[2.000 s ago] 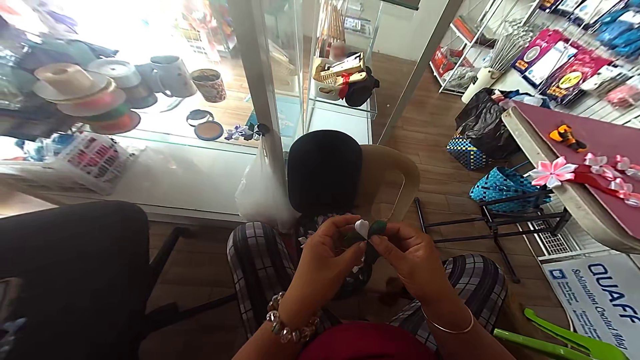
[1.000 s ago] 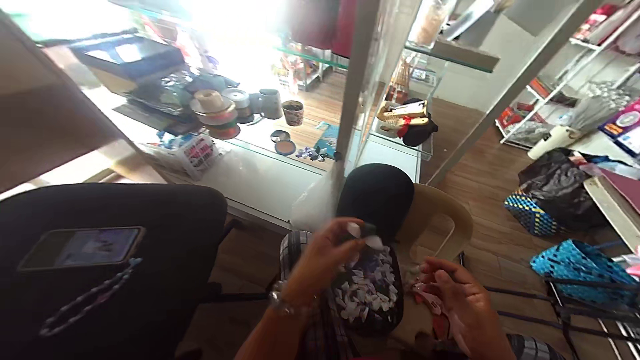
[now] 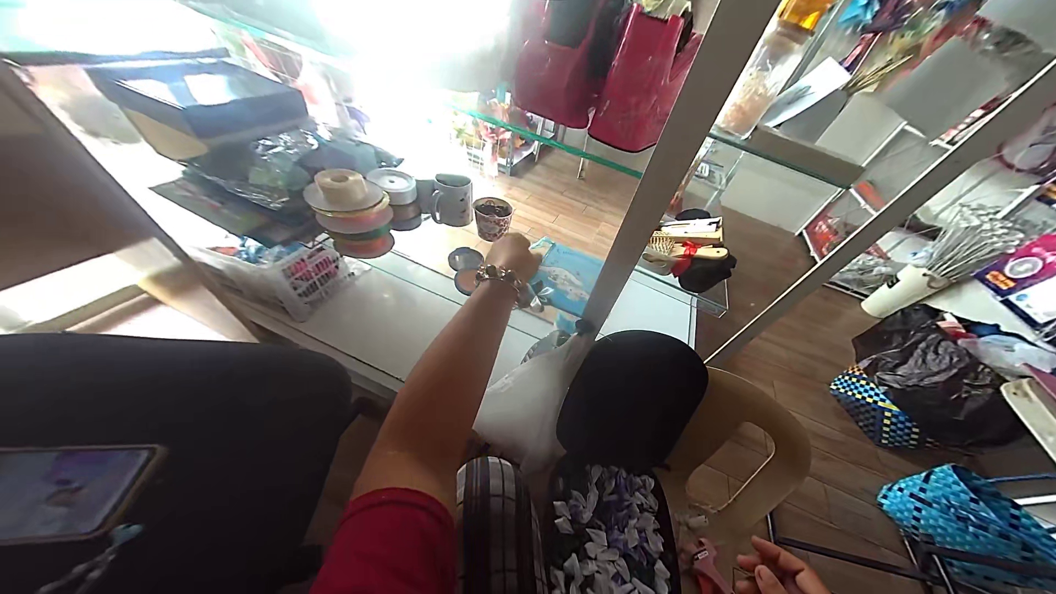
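Note:
My left hand (image 3: 513, 257) reaches out over the glass-topped shelf, just in front of a patterned cup (image 3: 493, 219); what its fingers hold, if anything, is hidden. Small ribbon flowers (image 3: 536, 297) lie beside the wrist, near a blue packet (image 3: 571, 276). Low at the right is my right hand (image 3: 780, 569), fingers partly curled and cut off by the frame edge. Close to it is a pink tool (image 3: 708, 563), perhaps a glue gun. A dark container full of white and purple ribbon flowers (image 3: 615, 528) sits by my leg.
Ribbon spools (image 3: 351, 214) and a mug (image 3: 452, 200) stand on the shelf near a white plastic basket (image 3: 301, 280). A metal upright (image 3: 668, 157) rises beside the reach. A black chair (image 3: 247, 412) bears a phone (image 3: 74, 495). Woven blue baskets (image 3: 957, 511) are at right.
Two seconds ago both hands were together on a small white and green piece. They have since parted, and my left hand has moved forward to the shelf. The view has swung left.

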